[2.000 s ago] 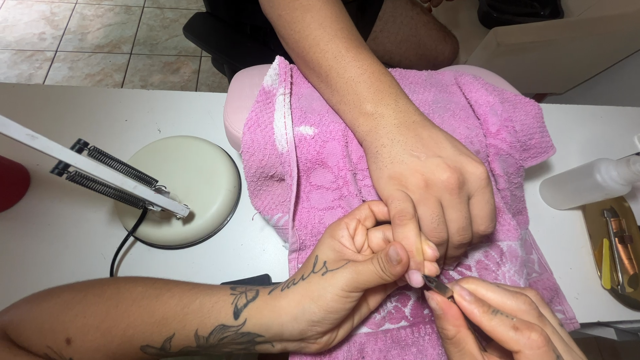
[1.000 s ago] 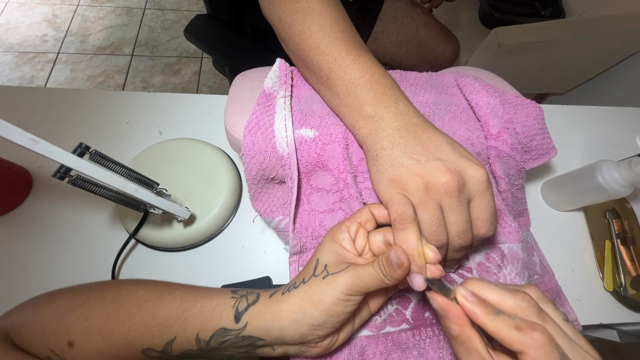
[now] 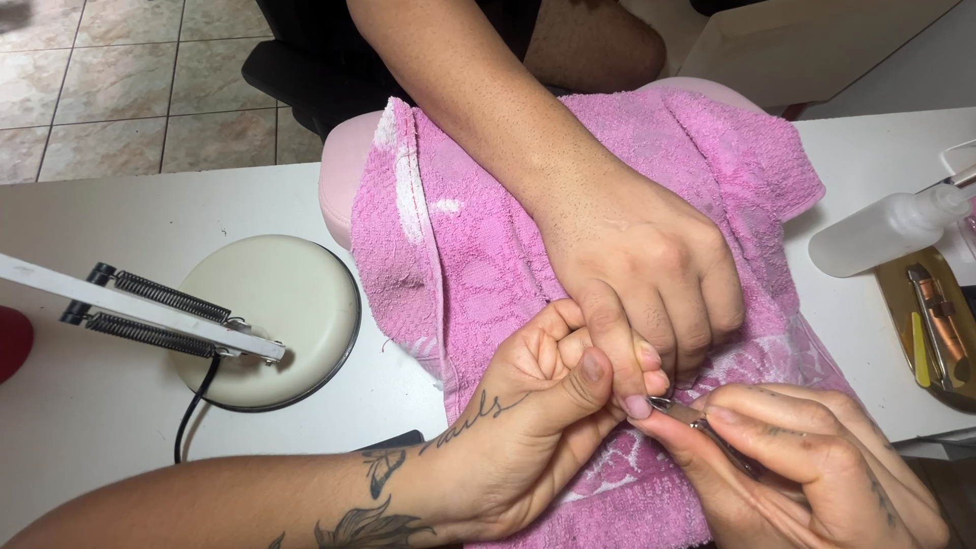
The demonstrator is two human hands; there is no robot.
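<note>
Another person's hand [image 3: 648,259] lies palm down over a pink towel [image 3: 488,282], its index finger pointing toward me. My left hand [image 3: 541,389] grips that finger, thumb pressed on its side. In my right hand [image 3: 793,450] is a pair of metal cuticle nippers [image 3: 698,423], partly hidden by my fingers. The nippers' jaws touch or nearly touch the side of the fingernail [image 3: 637,406]; which of the two cannot be told. The towel covers a pink padded armrest [image 3: 341,171].
A lamp base [image 3: 267,320] with a sprung arm [image 3: 145,305] and black cable stands left on the white table [image 3: 46,427]. To the right are a frosted plastic bottle [image 3: 877,232] and a gold tray [image 3: 903,335] with metal tools and a yellow file [image 3: 920,351]. A dark object [image 3: 396,441] lies beside my left wrist.
My right hand and the nippers have shifted slightly at the fingertip. My left hand keeps its hold on the finger, and the other person's arm stays where it was.
</note>
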